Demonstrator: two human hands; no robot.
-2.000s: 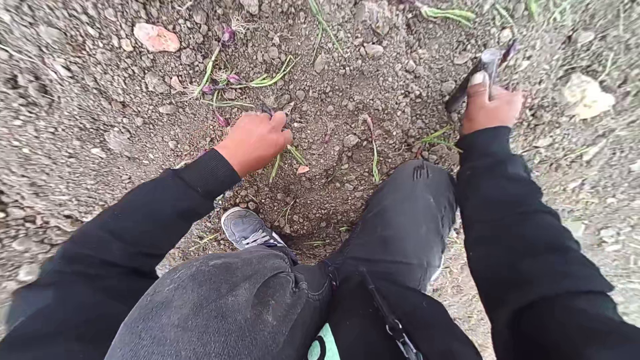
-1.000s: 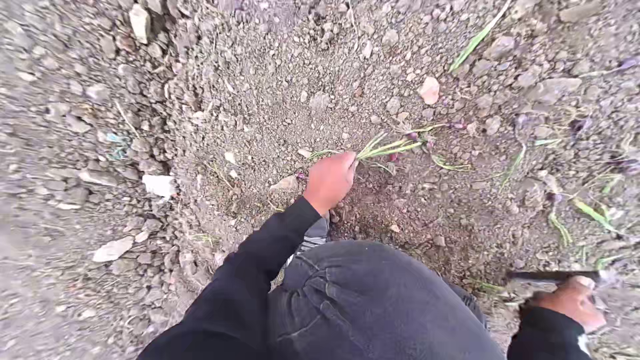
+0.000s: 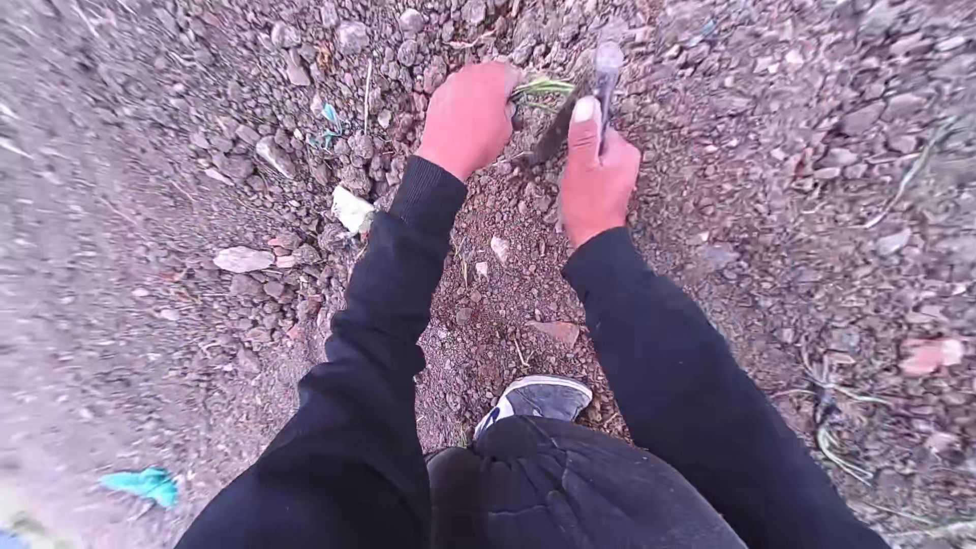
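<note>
My left hand [image 3: 471,114] is at the upper middle, closed around a bunch of green plant stems [image 3: 545,86] that stick out to its right. Just to the right, my right hand [image 3: 598,171] grips a hand tool with a metal handle [image 3: 607,72], thumb laid along it. The tool's dark blade [image 3: 555,133] slants down to the left, its lower end against the soil between the hands. The ends of the stems inside my left fist are hidden. Loose stony soil [image 3: 496,305] lies under both hands.
A pale stone [image 3: 352,210] and a flat stone [image 3: 244,259] lie left of my left sleeve. Turquoise scraps [image 3: 141,486] are at the lower left. Limp green plants [image 3: 839,450] and a reddish stone [image 3: 932,356] are at the right. My shoe [image 3: 537,398] rests at the lower middle.
The view has shifted left over the ground. My right hand with the tool has come from the far right to close beside my left hand, which still holds green stems.
</note>
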